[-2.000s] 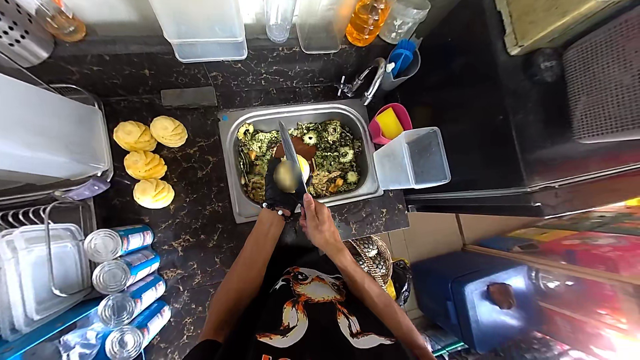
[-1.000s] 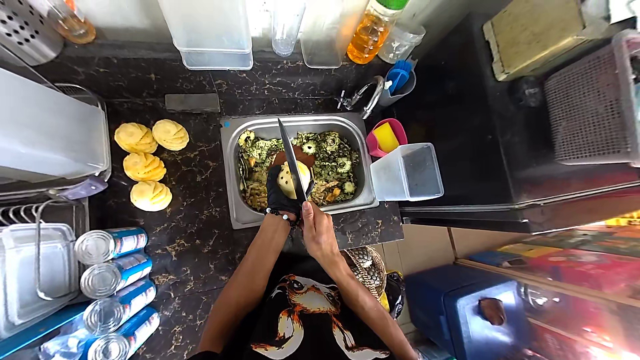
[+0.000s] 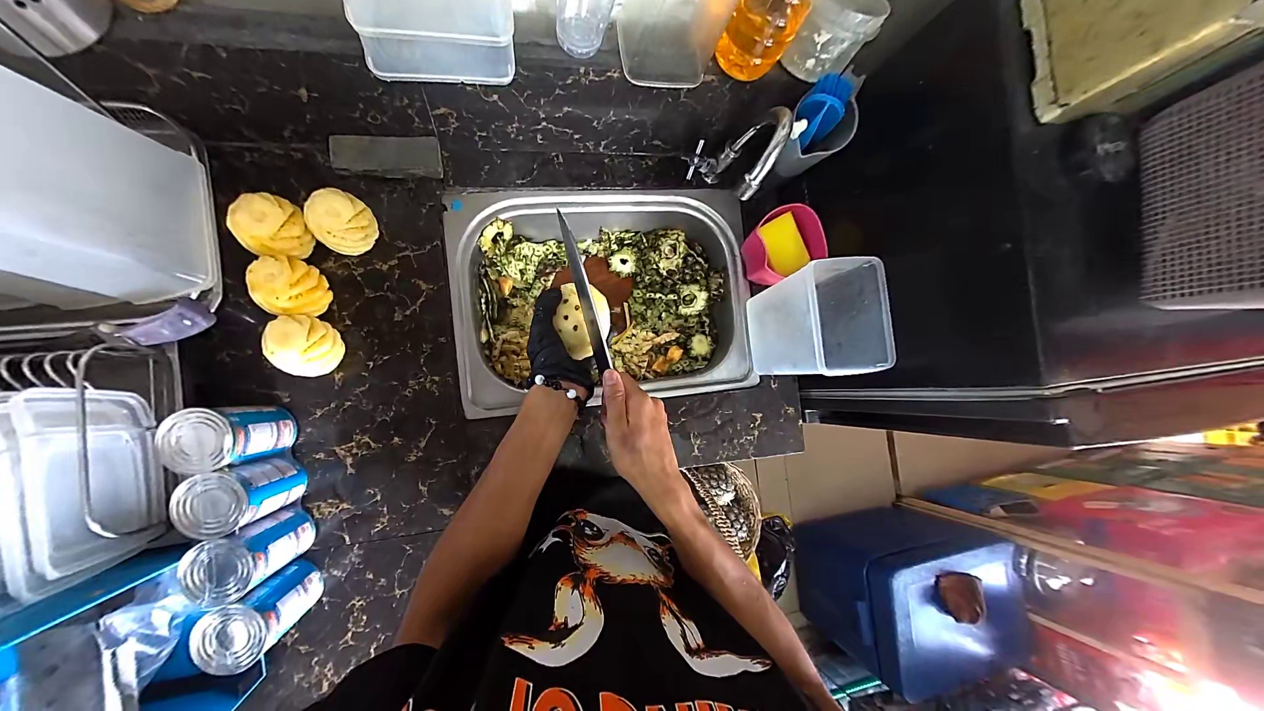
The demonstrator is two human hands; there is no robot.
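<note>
My left hand (image 3: 559, 346), in a black glove with a beaded bracelet at the wrist, holds a peeled pineapple (image 3: 574, 324) with dark eyes over the steel sink (image 3: 736, 326). Bare, my right hand (image 3: 635, 423) grips the handle of a long kitchen knife (image 3: 581, 272), whose blade lies across the pineapple and points to the tap side. Green pineapple peelings (image 3: 681, 286) fill much of the sink around a brown patch. On the counter to the left sit several peeled pineapples (image 3: 303, 346) with spiral grooves.
A curved tap (image 3: 768, 148) stands behind the sink. At its right are a pink holder (image 3: 812, 229) with a yellow sponge (image 3: 783, 244) and a clear plastic container (image 3: 854, 316). Several cans (image 3: 227, 640) line the left counter near a dish rack (image 3: 89, 444). Clear tubs (image 3: 434, 44) stand at the back.
The pineapple has turned in my left hand; its dark-eyed side now shows more beside the blade. The knife remains in my right hand.
</note>
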